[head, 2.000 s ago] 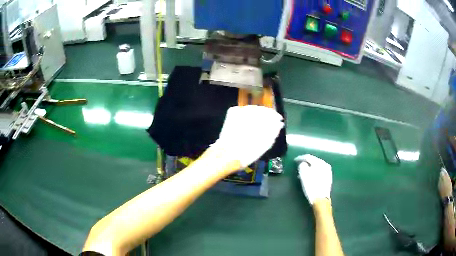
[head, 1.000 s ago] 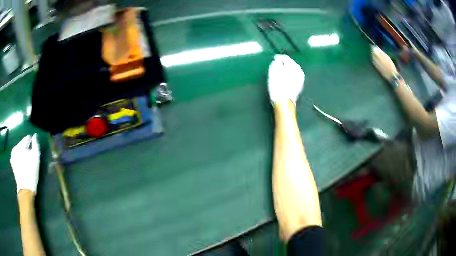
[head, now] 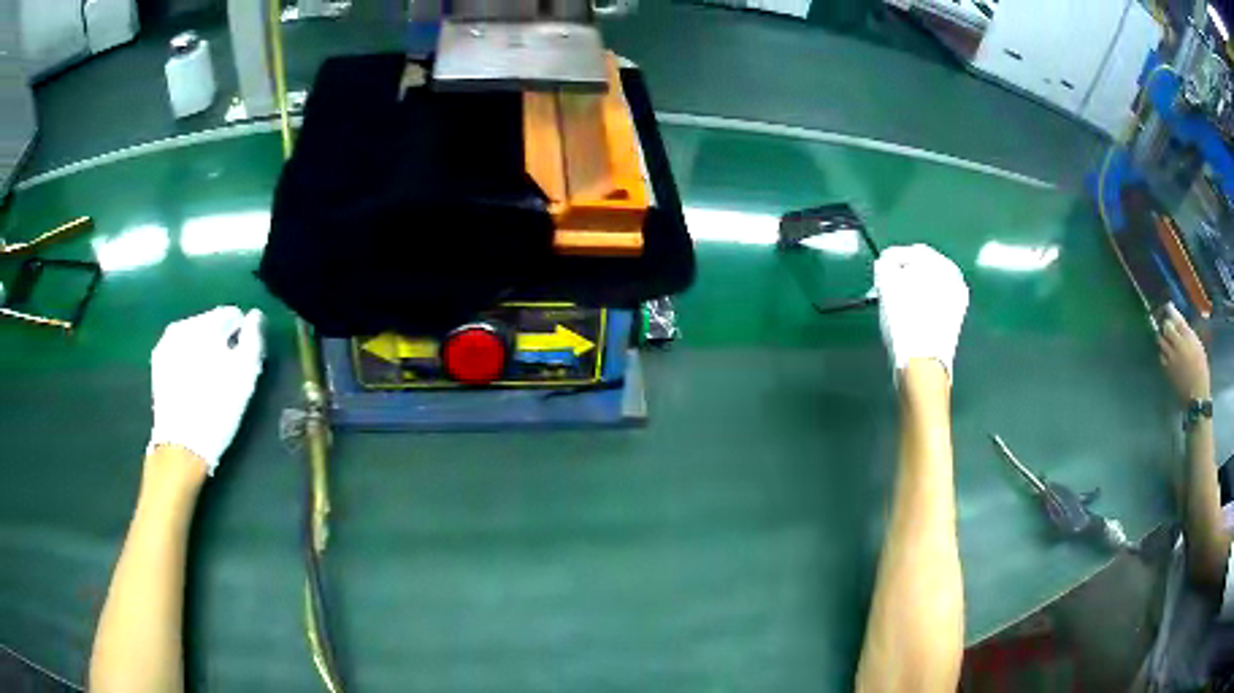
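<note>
My right hand [head: 923, 309], in a white glove, is at the right and grips the near right edge of a thin black phone frame [head: 828, 257], tilted above the green bench. My left hand [head: 206, 385], also gloved, is at the left of the press with fingers curled; I cannot tell if it holds anything. The orange fixture [head: 590, 169] sits under the silver press head [head: 520, 54], with no frame visible on it. The black cloth [head: 406, 190] covers the area left of the fixture. The red button [head: 474, 353] is on the front panel.
Another black frame [head: 54, 290] lies at the far left by a copper-brown rail. A yellowish hose [head: 315, 474] runs down left of the press. A dark tool [head: 1068, 508] lies at the right, near another person's hand [head: 1183, 355]. A white bottle [head: 191, 75] stands beyond the belt.
The view has swung back left since one second ago. My right hand now grips the black frame and has lifted it. Earlier, my left hand was over the fixture; it is now left of the press.
</note>
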